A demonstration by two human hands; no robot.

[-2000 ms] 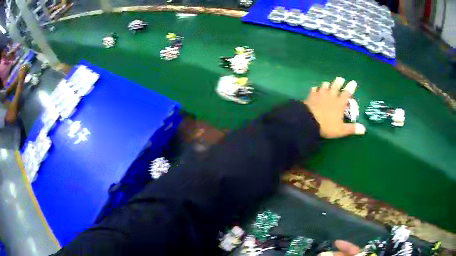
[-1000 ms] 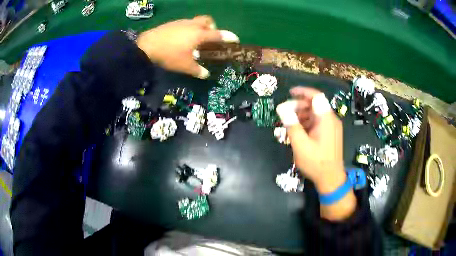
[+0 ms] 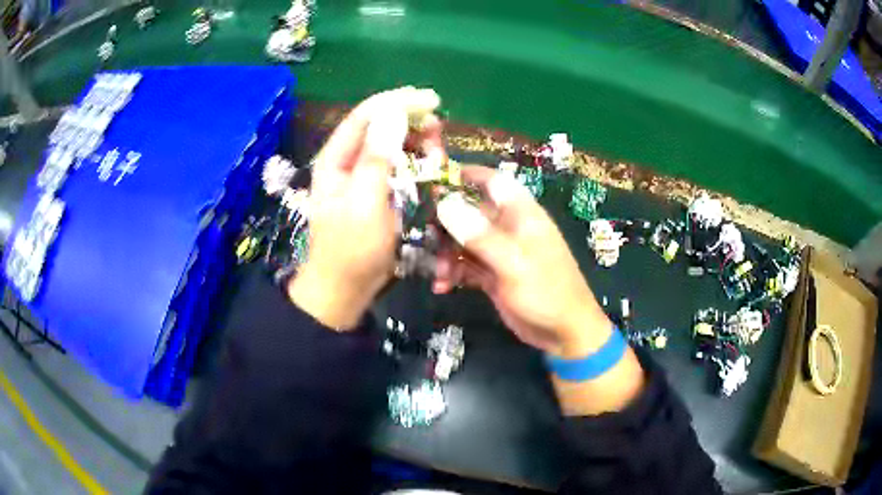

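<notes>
My left hand [image 3: 363, 193] and my right hand [image 3: 513, 251] are close together above the middle of the bench mat. Between their fingertips is a wired board assembly [image 3: 435, 172] with white and yellow parts, blurred and partly hidden by the fingers. White covers are on my fingertips. A blue strap is around my right wrist. Below the hands, another assembly with a green board [image 3: 417, 402] and a white part [image 3: 446, 350] lies on the mat.
More wired assemblies [image 3: 606, 242] lie along the mat's back and right. A brown carton tray [image 3: 838, 418] with a cream ring [image 3: 825, 360] is at the right. Stacked blue sheets [image 3: 184, 193] stand left. Behind runs a green conveyor belt [image 3: 580, 77] with a chipped rail.
My left hand has come back from over the conveyor to the mat. My right hand has moved left to meet it, and both now hold an assembly. The view has shifted.
</notes>
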